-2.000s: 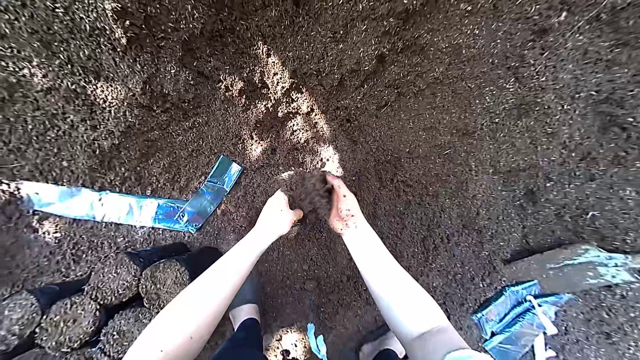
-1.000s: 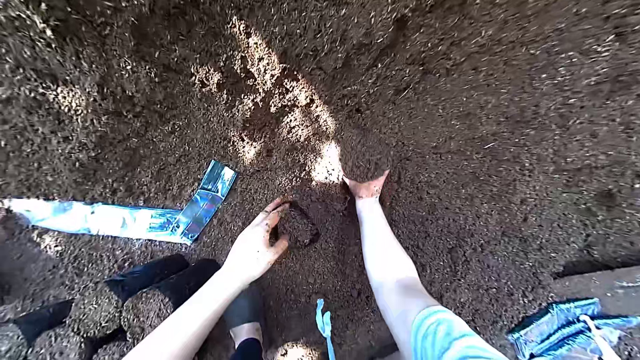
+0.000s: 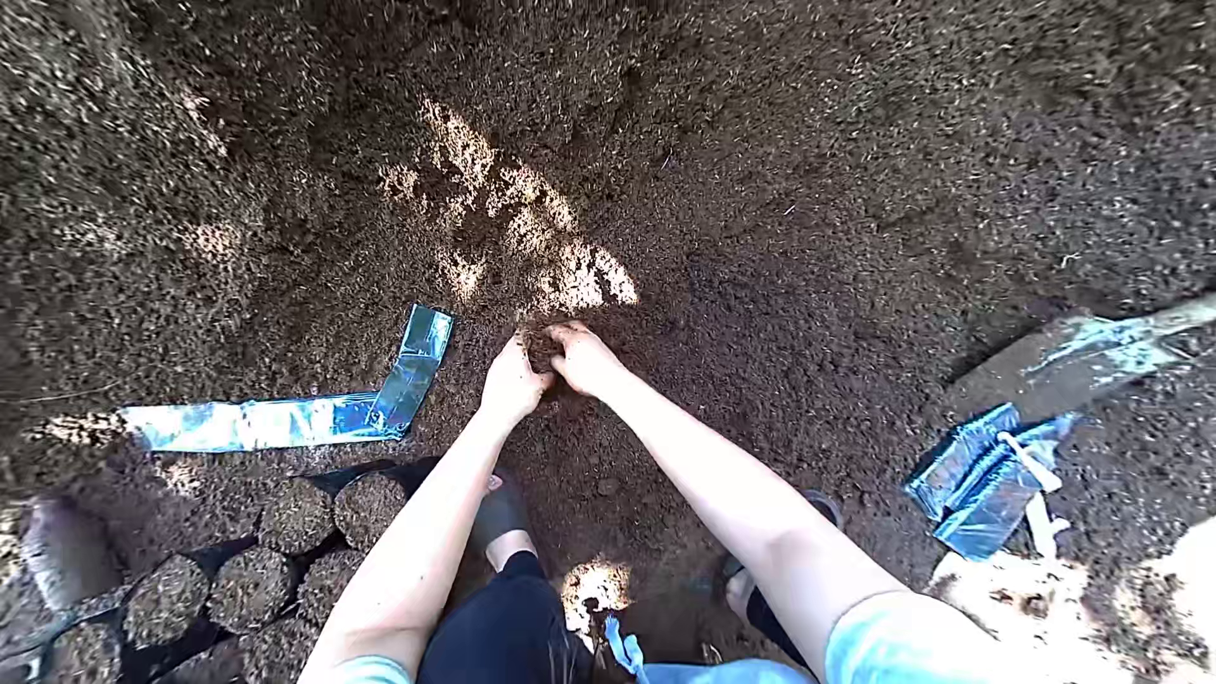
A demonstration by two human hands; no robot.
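Note:
My left hand (image 3: 514, 382) curls around the side of a dark, soil-filled plastic bag (image 3: 540, 350), most of which is hidden by my hands and the ground around it. On the bag's other side, my right hand (image 3: 581, 361) has its fingers in or against the soil at the top; whether they grip anything is not clear. The two hands nearly touch at the thumbs. Loose brown soil mixed with husks (image 3: 741, 313) surrounds them, with a sunlit patch just beyond.
Filled black bags (image 3: 252, 589) stand packed at lower left. A folded strip of flat plastic bags (image 3: 275, 423) lies left of my hands. At right are a shovel blade (image 3: 1054, 370) and folded blue-looking plastic (image 3: 988, 480) with white strips. My feet are below, beside a light blue tie (image 3: 624, 646).
My right hand, which held up a heap of soil apart from the left a second ago, has come back to the bag beside my left hand. The bag's open dark rim no longer shows.

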